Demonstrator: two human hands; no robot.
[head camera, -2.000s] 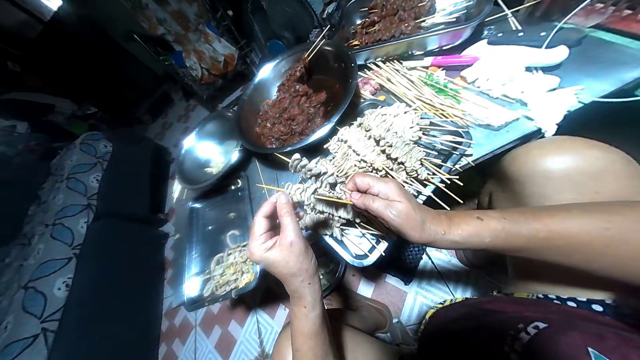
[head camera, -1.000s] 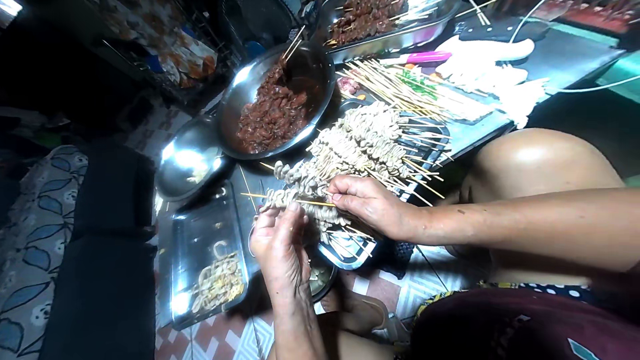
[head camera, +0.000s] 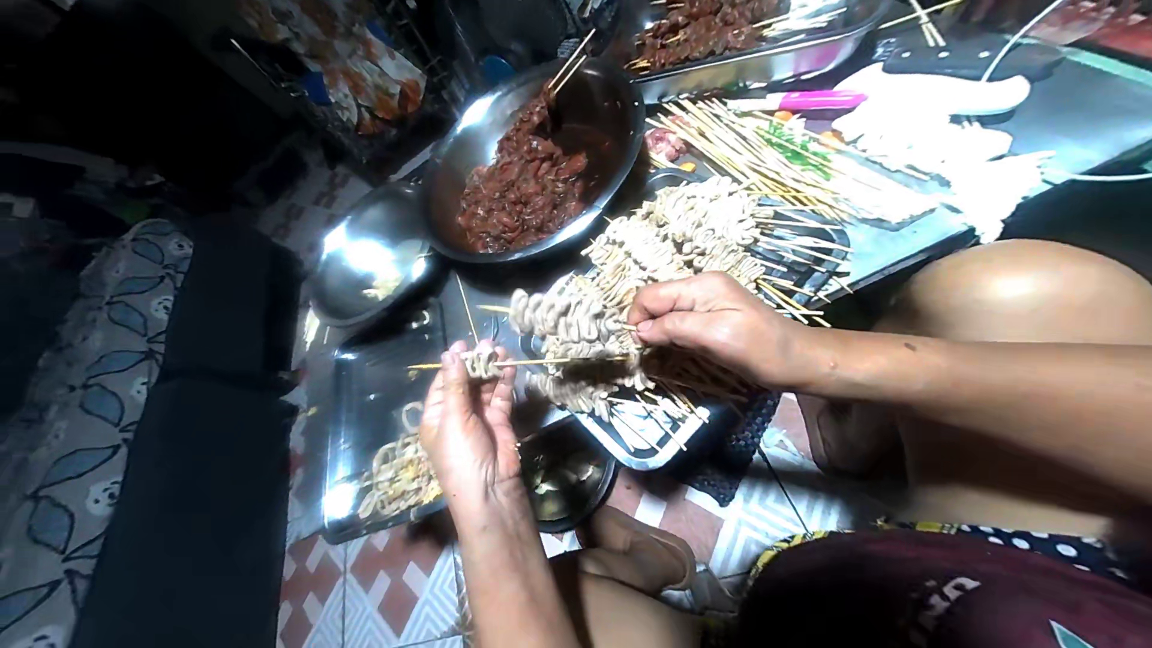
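My left hand grips a bamboo skewer that carries a short bunch of pale intestine folds near its left end. Just above and to the right, my right hand pinches the bare end of a second skewer, which is full of folded intestine and has its tip pointing left. Behind and below the right hand, finished intestine skewers lie piled on a metal tray. Loose pale intestine pieces lie in a clear rectangular tray beneath and left of the left hand.
A steel bowl of dark red marinated meat stands beyond the hands, with a smaller steel bowl at its left. Bare skewers, a pink-handled utensil, a white plastic bag and a tray of meat skewers are farther back.
The hands have drawn apart, and the right hand now holds up a full skewer. The left hand holds a separate skewer with a short bunch on it.
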